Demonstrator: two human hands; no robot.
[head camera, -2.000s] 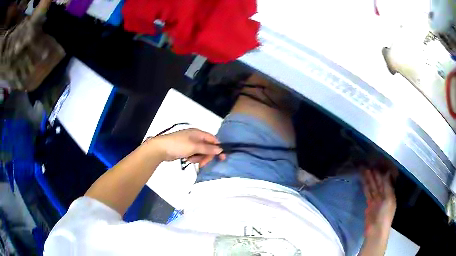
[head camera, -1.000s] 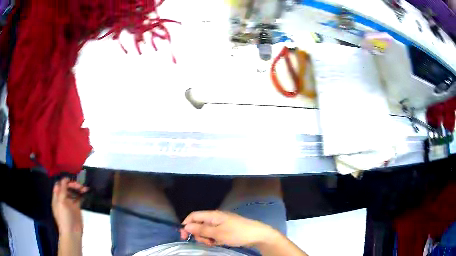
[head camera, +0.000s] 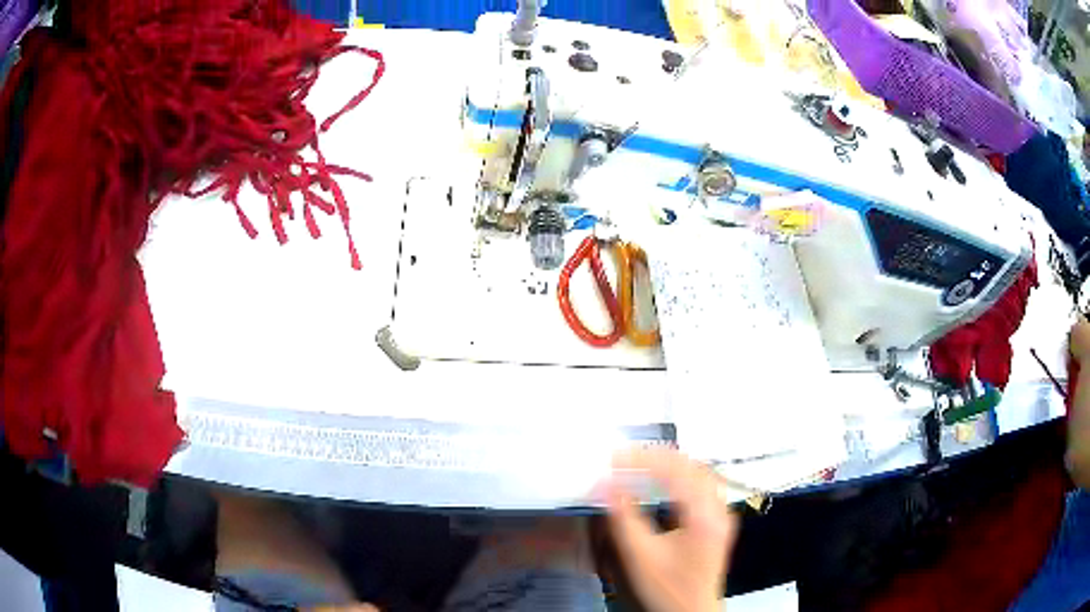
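Note:
My right hand (head camera: 672, 526) is blurred at the table's front edge, over the ruler strip (head camera: 323, 440). Its fingers are bent towards the thumb; whether they hold anything cannot be told. A sliver of skin, perhaps my left hand (head camera: 347, 607), shows at the bottom edge, cut off by the picture. Thin black cord (head camera: 249, 594) lies over my left thigh; another dark strand shows over the right thigh. The red garment bundle (head camera: 84, 299) lies at the left of the table with its red straps (head camera: 287, 179) spread to the right.
The sewing machine (head camera: 837, 275) stands behind. Scissors (head camera: 592, 293) with red and yellow-orange handles lie beside handwritten papers (head camera: 747, 347). A green-ended tool (head camera: 971, 408) and red cloth (head camera: 986, 341) are at the right. A purple basket (head camera: 920, 72) is behind. Another person's arm (head camera: 1079, 371) shows at the right edge.
The view has swung back over the table. My right hand has moved from the cord over my lap to the table edge. My left hand has left the place beside the red bundle.

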